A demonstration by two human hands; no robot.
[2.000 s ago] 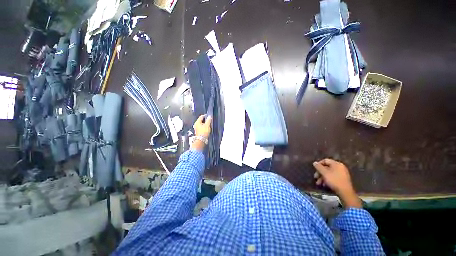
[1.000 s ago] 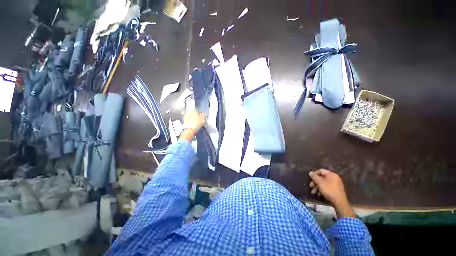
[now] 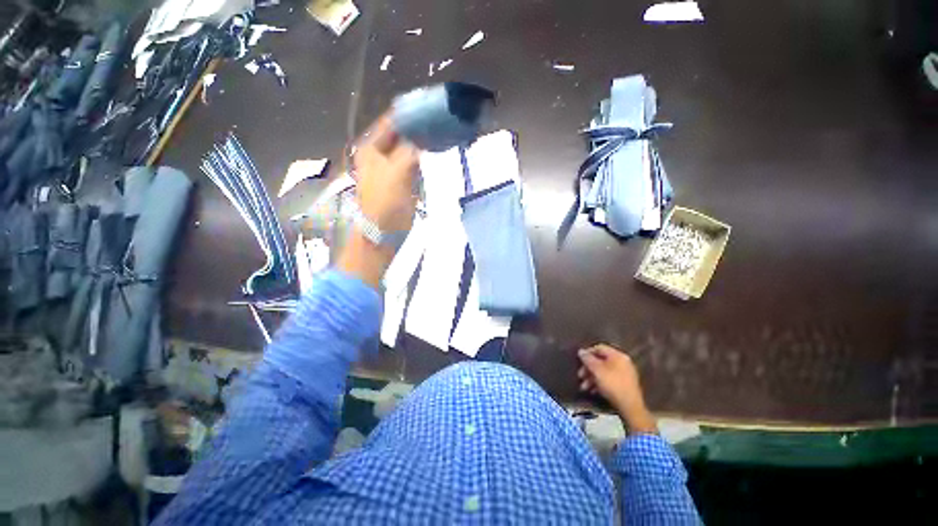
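Note:
My left hand (image 3: 389, 185) is raised over the work, blurred, and grips a folded denim piece (image 3: 442, 115), pale blue-grey with a dark navy end. White-faced cut pieces (image 3: 439, 257) lie below and to the right of it, with dark edges between them. A pale blue folded denim stack (image 3: 501, 252) lies on the right-hand white piece. My right hand (image 3: 614, 382) rests near the table's front edge, fingers curled, with nothing visible in it.
A tied bundle (image 3: 625, 170) and a small open box (image 3: 684, 254) of pale bits lie to the right. A strip hank (image 3: 252, 211), paper scraps (image 3: 301, 175) and large rolled bundles (image 3: 144, 267) lie left. Another small box (image 3: 333, 13) is at the top.
My left hand has gone from the dark denim stack on the table to up and forward, now lifting a denim piece. The view has shifted, so table things sit farther left. My right hand stays curled.

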